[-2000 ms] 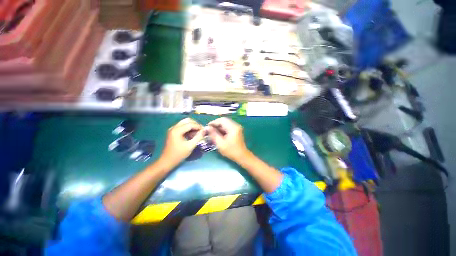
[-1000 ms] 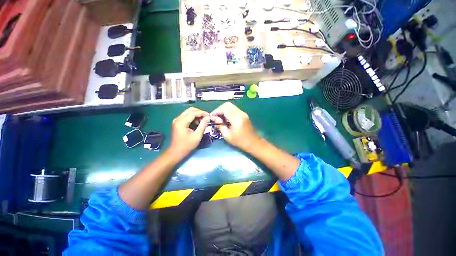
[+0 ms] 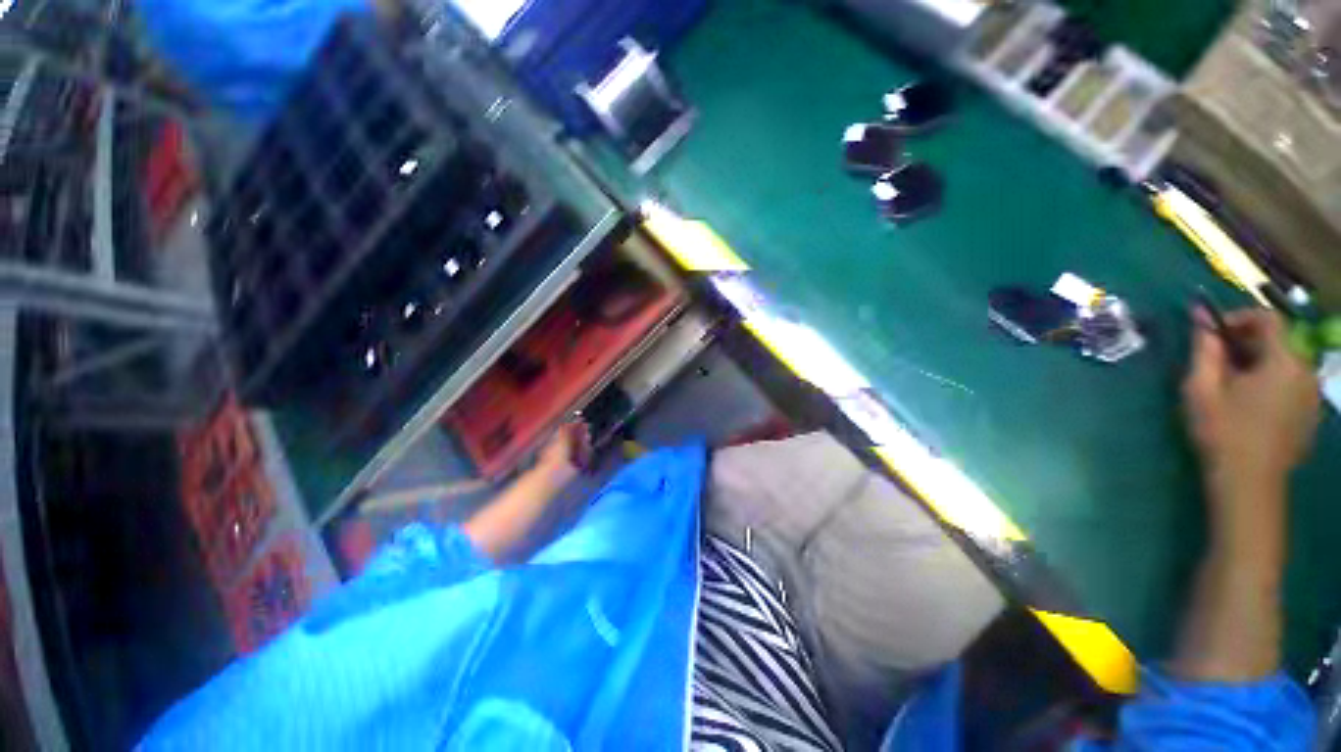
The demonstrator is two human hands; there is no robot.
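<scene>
The opened watch assembly lies on the green mat, with a shiny part beside a dark part and a small white piece. My right hand is over the mat to the right of it, not touching it, fingers closed on thin dark tweezers. My left hand is low at the bench's left, at a red foam tray under the bench top. A dark piece is at its fingertips; blur hides whether it is gripped.
Several dark watch units lie on the mat. A solder spool stands at its far left. The divided box is at the back. A black compartment tray is at left, with a blue sleeve beyond. Striped tape edges the bench.
The view has turned left. My hands have parted: the left went down to the red tray, the right moved off the watch assembly, which now lies on the mat.
</scene>
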